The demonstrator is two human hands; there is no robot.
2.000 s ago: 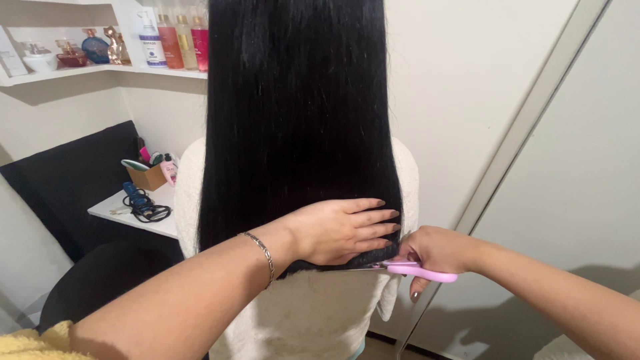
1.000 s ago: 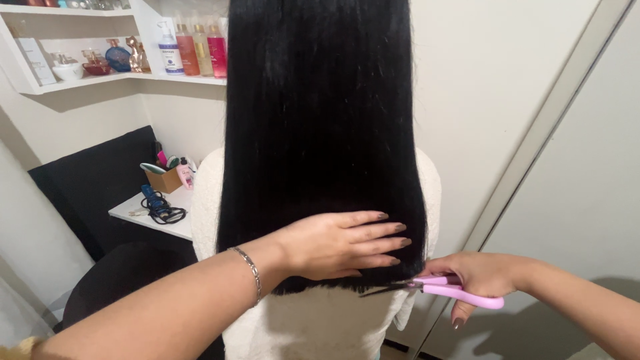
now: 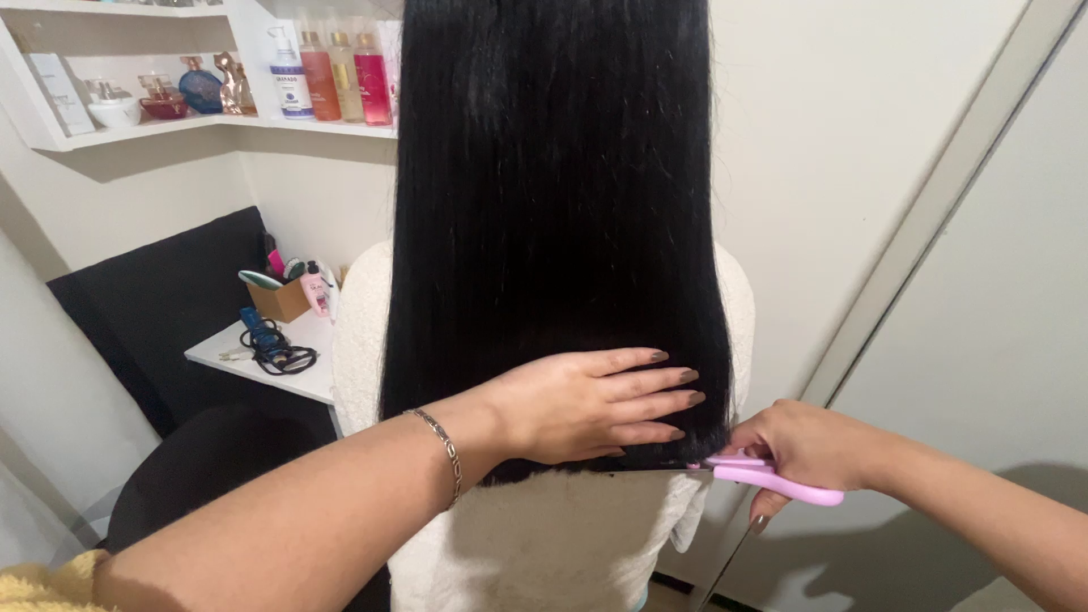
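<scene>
Long straight black hair (image 3: 552, 212) hangs down the back of a person in a white fleecy garment (image 3: 527, 544). My left hand (image 3: 595, 404) lies flat on the lower hair, palm down, fingers slightly spread and pointing right; it grips nothing. At the right edge of the hair, my right hand (image 3: 790, 450) holds scissors with pink handles (image 3: 778, 483). The blades point left and run level along the hair's bottom edge, partly hidden by the hair. Whether they are fully closed cannot be told.
White shelves (image 3: 170, 132) with perfume and lotion bottles are at the upper left. Below stands a white table (image 3: 255, 365) with a corded blue device (image 3: 268, 340) and a cardboard box (image 3: 279, 299), beside a black chair (image 3: 212, 476). A pale sliding panel (image 3: 977, 340) is at the right.
One second ago the scissors' blades were visibly apart, tilted below the hair's edge; now they lie level along it. My left hand stays on the hair. The view has shifted slightly.
</scene>
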